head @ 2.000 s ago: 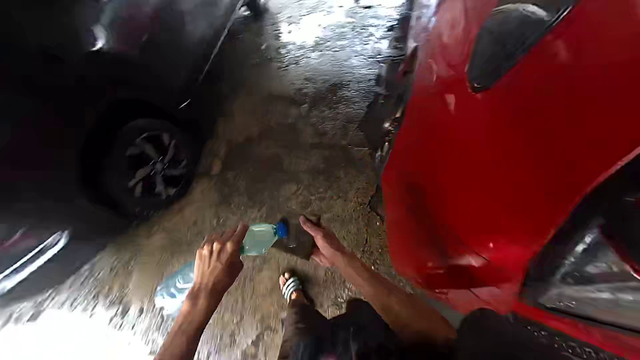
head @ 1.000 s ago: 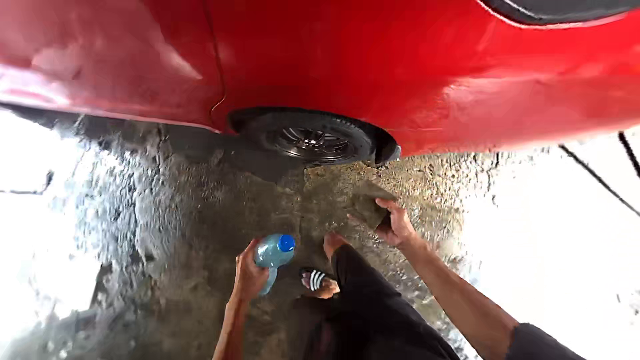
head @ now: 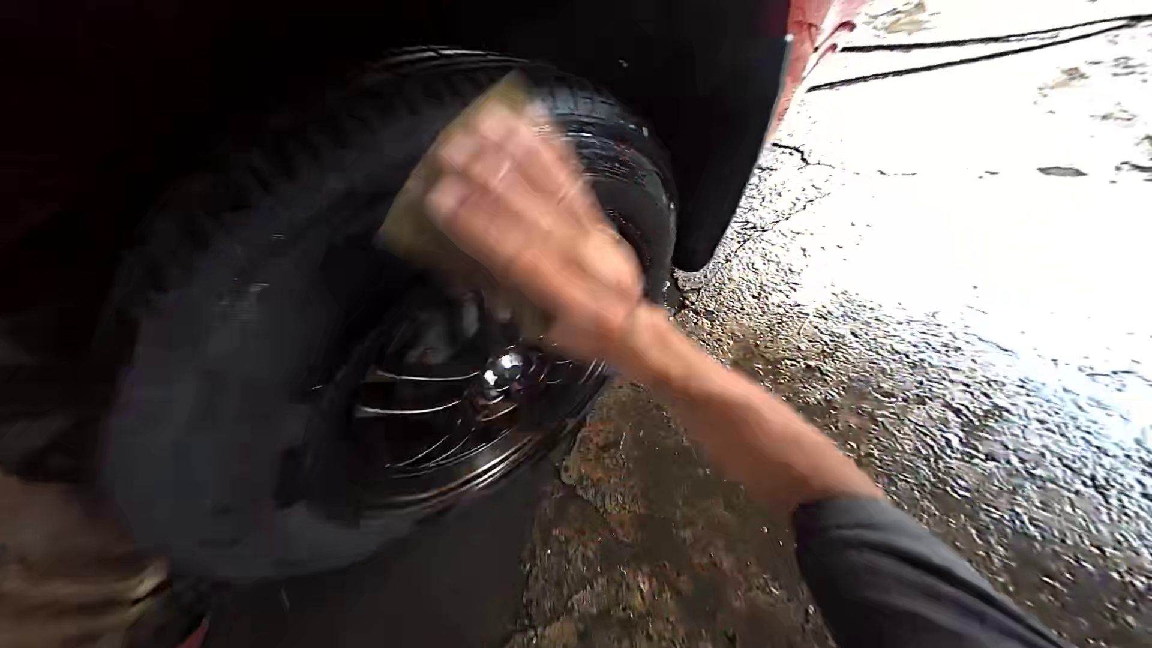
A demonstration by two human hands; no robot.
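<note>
Blurred by motion, my right hand (head: 531, 207) presses a yellowish-brown sponge-like pad (head: 409, 220) against the sidewall of a black car tire (head: 225, 360), above the wheel's hub. The pad shows past the fingertips on the upper left. Below the hand lies the dark multi-spoke rim (head: 432, 441) with a shiny centre cap (head: 506, 371). My left hand and the plastic bottle are out of view.
The dark wheel arch surrounds the tire, and its lower flap (head: 720, 198) hangs at the right. Red bodywork (head: 801, 54) shows at the top. Wet, rough concrete (head: 855, 378) lies right and below, with two dark lines (head: 981, 63) at upper right.
The view has moved close to the wheel. My right hand, with the pad beside the car one second ago, is now at the tire. The left hand and its bottle have left the view.
</note>
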